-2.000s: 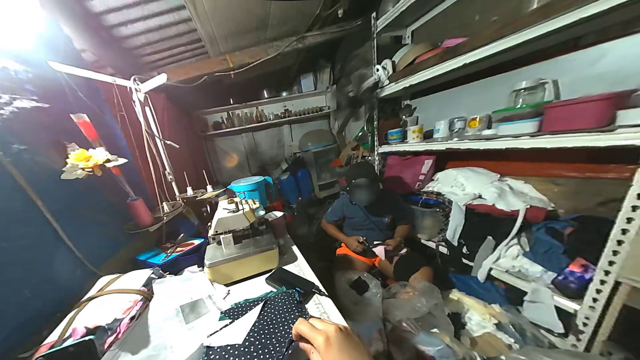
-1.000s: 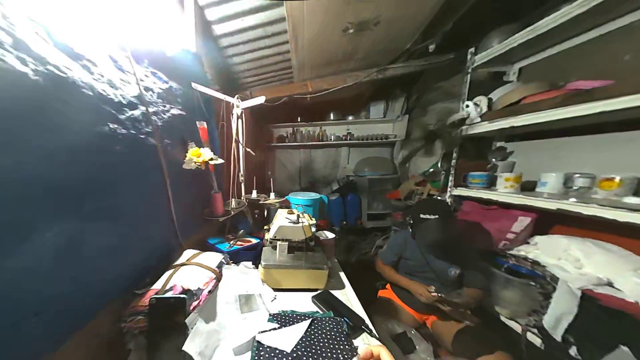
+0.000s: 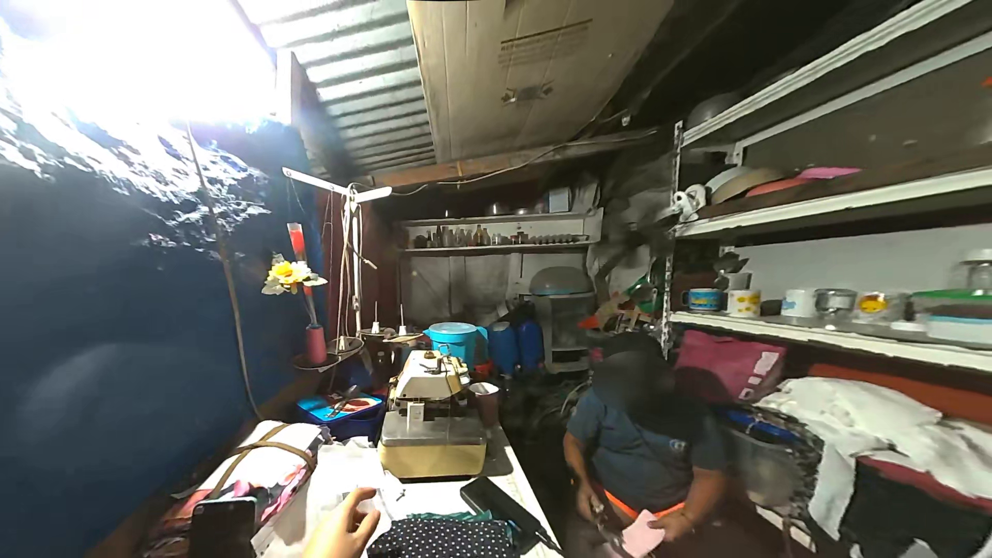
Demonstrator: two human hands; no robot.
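Note:
My left hand (image 3: 345, 525) enters at the bottom edge, left of centre, with its fingers apart over thin white material (image 3: 341, 473) on the white table; nothing shows between the fingers. To its right lies dark fabric with white dots (image 3: 442, 538), with green cloth along its far edge. A long black object (image 3: 508, 508) rests beside this fabric. Behind them stands a cream overlock sewing machine (image 3: 432, 446). Left of my hand, a bundle of printed cloth (image 3: 267, 461) is tied with a brown strap, and a dark smartphone (image 3: 222, 527) is in front of it. My right hand is out of view.
A seated person (image 3: 647, 434) at the right holds pink material (image 3: 642, 535). A thread stand (image 3: 355, 256) rises behind the machine, near a blue tray (image 3: 339, 407) and a maroon cup (image 3: 485, 404). Shelves with mugs (image 3: 744, 302) and piled white cloth (image 3: 860, 411) stand further right.
My right hand, earlier at the dotted fabric, has left the view; my left hand has come in. The white piece earlier on the dotted fabric no longer shows there. The view has swung left and up.

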